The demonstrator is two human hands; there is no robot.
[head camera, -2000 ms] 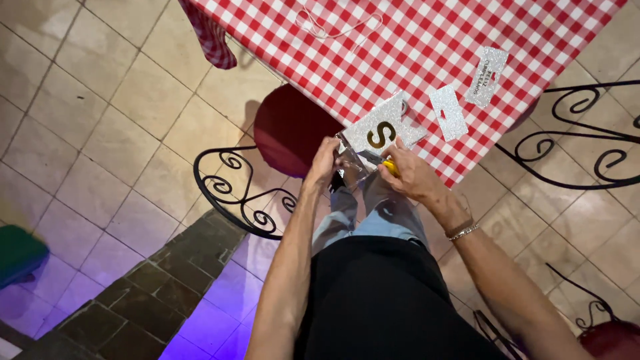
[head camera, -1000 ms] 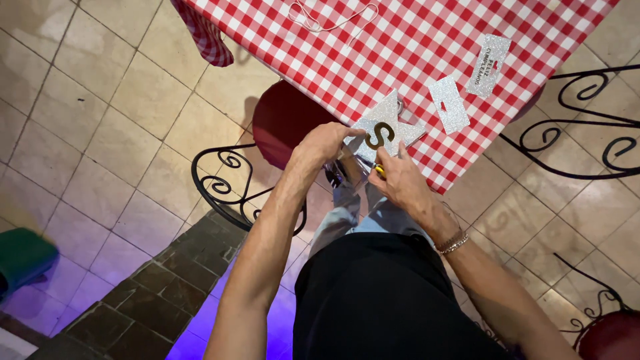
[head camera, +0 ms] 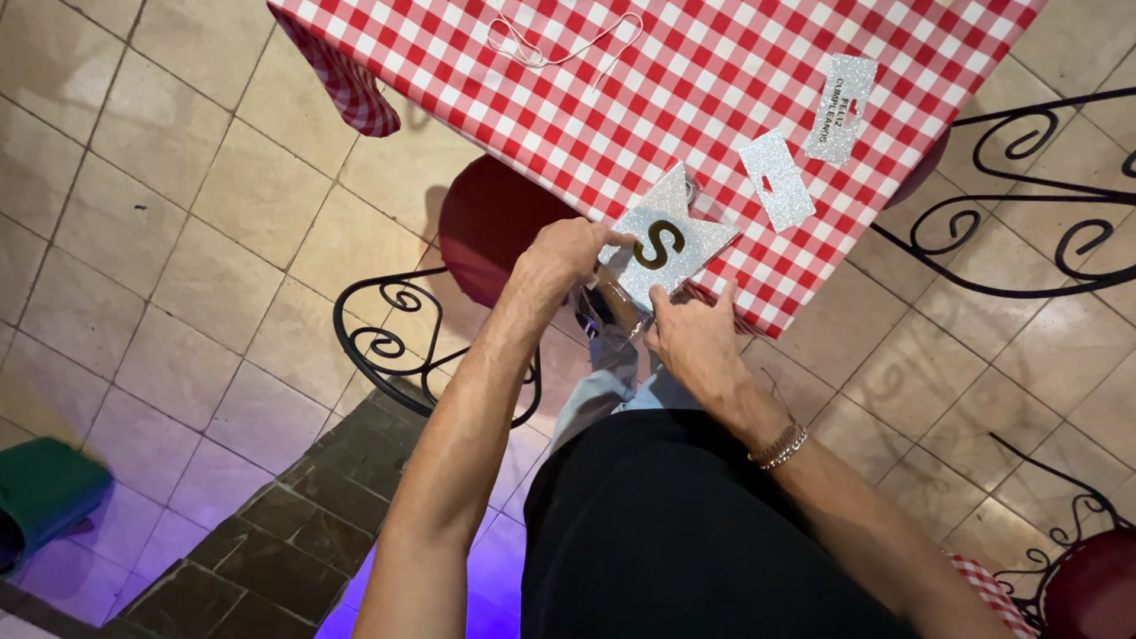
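A silver glitter pennant with a dark gold letter S (head camera: 682,232) lies at the corner of the table, its notched end pointing up and right. My left hand (head camera: 568,253) reaches its left edge, a finger extended onto the card by the letter. My right hand (head camera: 697,333) is at the lower edge, fingertip against the card and thumb and fingers apart. Clear plastic wrapping (head camera: 621,297) hangs below the pennant between my hands; whether my left fingers grip it cannot be told. Two glitter header cards, one plain (head camera: 777,181) and one printed (head camera: 841,109), lie to the right.
White string (head camera: 532,55) lies loosely on the red-and-white checked tablecloth (head camera: 710,80). A red-seated chair (head camera: 497,226) with a black scrolled metal back stands at the table's left edge. Another scrolled chair back (head camera: 976,200) is at the right. A green bin (head camera: 53,497) stands at lower left.
The small yellow thing seen at my right hand in both earlier frames no longer shows. My left hand has moved up from the wrapping to the pennant's left edge.
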